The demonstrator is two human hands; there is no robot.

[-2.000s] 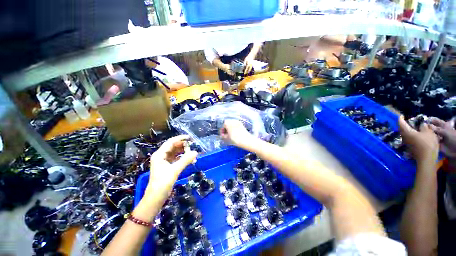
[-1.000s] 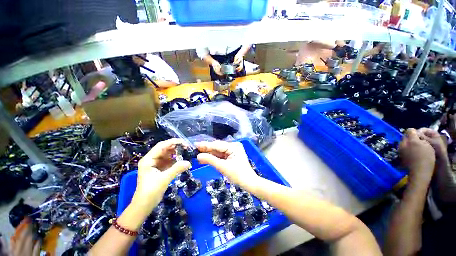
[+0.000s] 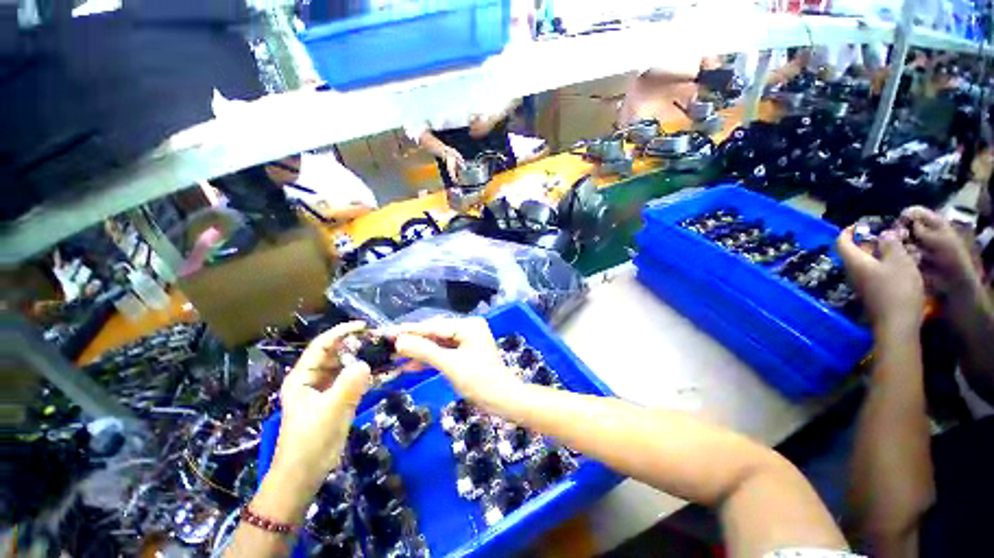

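A camera module with a dark round centre (image 3: 374,351) is held between the fingertips of both hands above the back left of the blue tray (image 3: 441,510). My left hand (image 3: 316,409) grips its left side, a red bead bracelet on the wrist. My right hand (image 3: 452,354) touches its right side with thumb and fingers. Rows of similar modules (image 3: 512,447) lie in the tray, in a left group and a right group with a bare blue strip between. My right forearm hides part of the right group.
A crumpled clear bag (image 3: 458,280) lies behind the tray. Tangled cables (image 3: 164,469) are heaped at left. Stacked blue trays (image 3: 752,311) stand at right, beside another person's hands (image 3: 899,267). A white shelf (image 3: 360,118) with a light-blue bin (image 3: 409,41) crosses above.
My right hand has come from the plastic bag to the module in my left hand and stays there. The view has shifted and tilted a little.
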